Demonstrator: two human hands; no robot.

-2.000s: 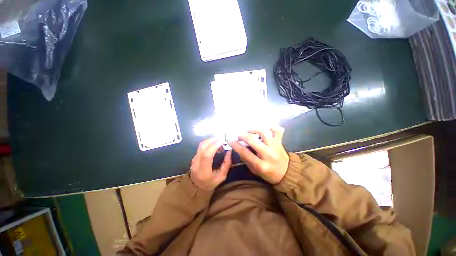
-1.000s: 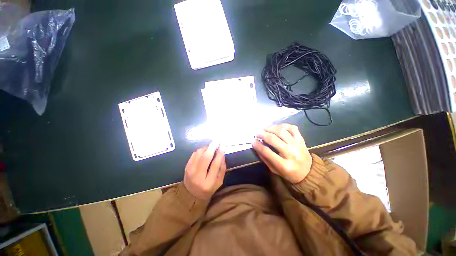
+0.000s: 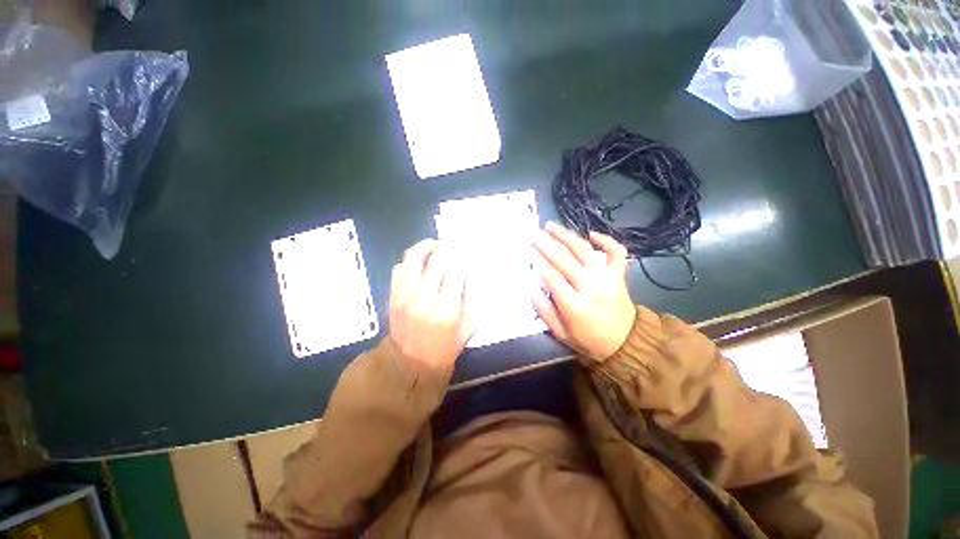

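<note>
A white rectangular cover plate (image 3: 499, 263) lies flat near the table's front edge, very bright, with small dark marks along its edges. My left hand (image 3: 430, 305) rests on its left side, fingers pointing forward. My right hand (image 3: 586, 290) rests on its right side, fingertips at the edge. Both hands are bare. Glare hides most of the plate's face, and I cannot make out a seal on it. A coil of thin black seals (image 3: 674, 200) lies just beyond my right hand.
A separate cover (image 3: 324, 287) lies at left. A stack of covers (image 3: 444, 105) stands farther back. A clear bin with white rings (image 3: 784, 63) and sheets with round parts (image 3: 879, 179) are at right. A plastic bag (image 3: 116, 137) is far left; an open carton (image 3: 858, 390) is by my lap.
My hands have moved forward from the plate's near edge onto its two sides, with the fingers flatter. The whole view has shifted slightly.
</note>
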